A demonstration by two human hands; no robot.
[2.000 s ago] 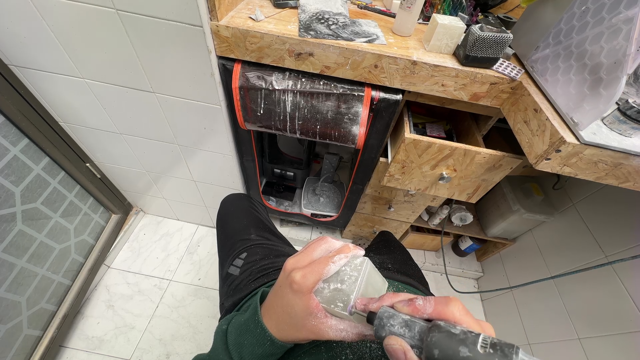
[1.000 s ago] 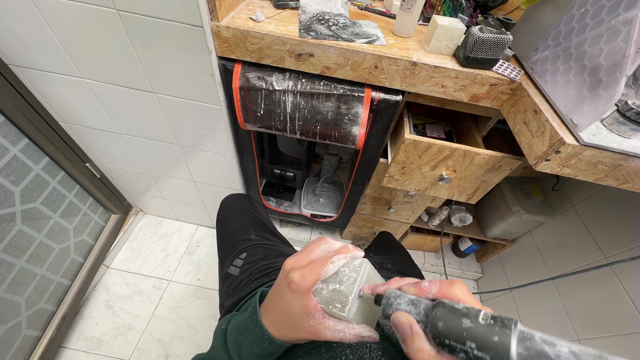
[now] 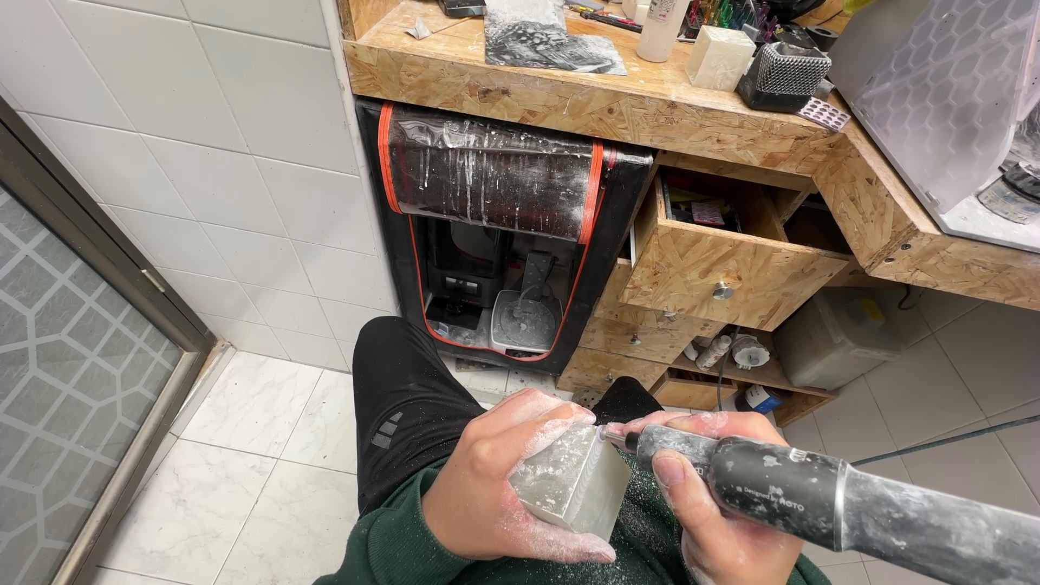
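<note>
A pale, translucent grey block (image 3: 573, 479), dusted with white powder, is gripped in my left hand (image 3: 508, 479), thumb below and fingers over its top left. My right hand (image 3: 723, 512) holds a black and grey handheld rotary tool (image 3: 780, 487), whose body runs off to the right. The tool's bit (image 3: 613, 435) meets the block's upper right corner, where a grooved band runs down the edge. White dust coats both hands and is scattered over the dark green clothing between them. The right fingertips lie close to the bit.
Ahead stands a chipboard bench (image 3: 569, 97) with a second pale block (image 3: 720, 57), a bottle (image 3: 662, 28) and a metal mesh-covered item (image 3: 784, 77). Below are an open drawer (image 3: 723, 268) and a black enclosure with orange trim (image 3: 593, 195). A cable (image 3: 951, 439) crosses at right.
The rotary tool's bit has moved up to the block's top corner, from lower along its right side. The block is turned somewhat in my left hand. Both hands keep their holds.
</note>
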